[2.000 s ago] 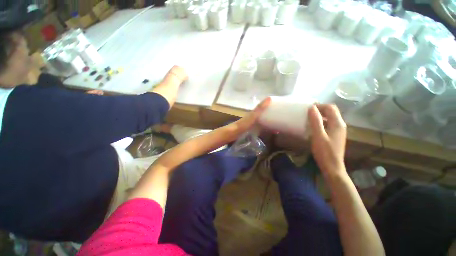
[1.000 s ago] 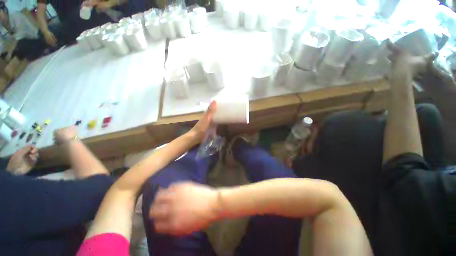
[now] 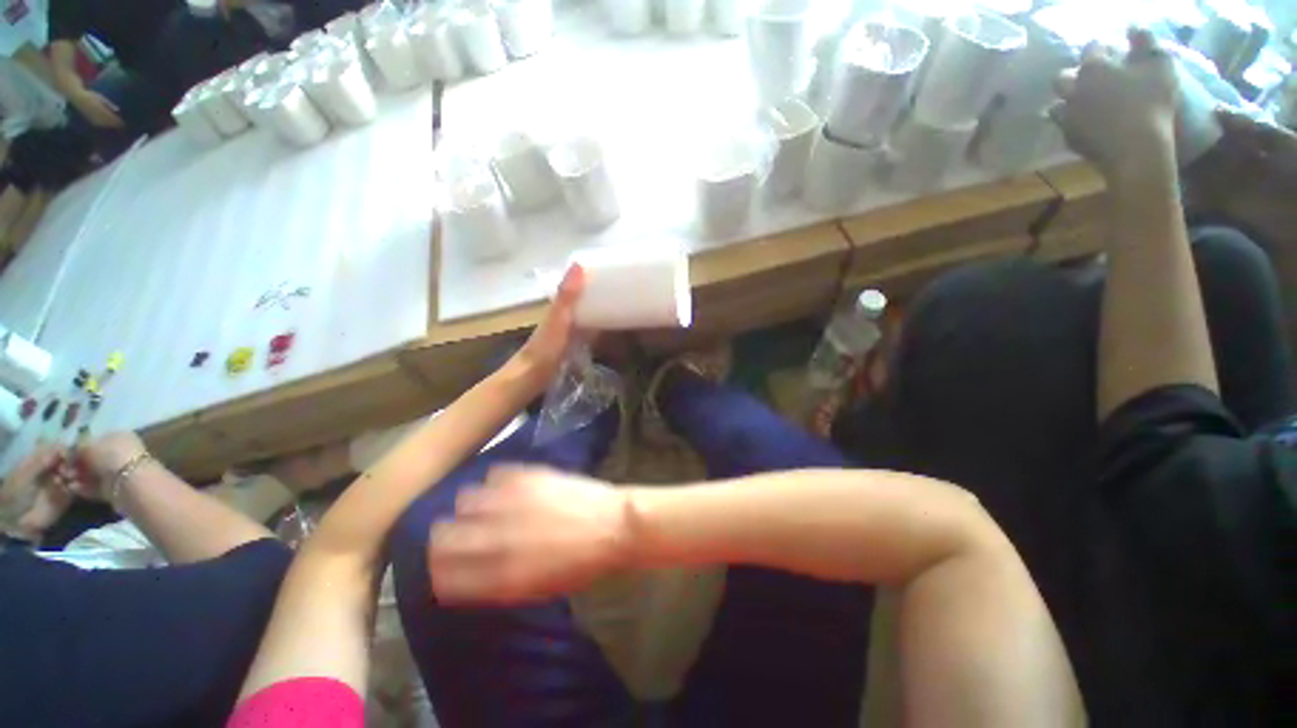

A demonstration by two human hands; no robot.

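Observation:
My left hand (image 3: 558, 324) holds a white cup (image 3: 633, 290) by its closed end, just off the table's front edge. The cup lies on its side with its rim to the right. A crinkled clear plastic bag (image 3: 576, 398) hangs below my left hand. My right hand (image 3: 526, 533) is blurred over my left thigh, away from the cup. Its fingers are curled or hidden, and I cannot tell whether it holds something.
White cups (image 3: 583, 182) stand on the white table (image 3: 342, 213), with shiny bagged ones (image 3: 875, 83) at right. Neighbours sit on both sides; the right one's hand (image 3: 1124, 103) reaches among cups. Small coloured pieces (image 3: 239, 359) lie at left. A bottle (image 3: 849, 341) stands below the table.
My right hand has left the cup and moved down left over my thigh. My left hand still holds the cup. The view has turned right, and the right neighbour has come into view.

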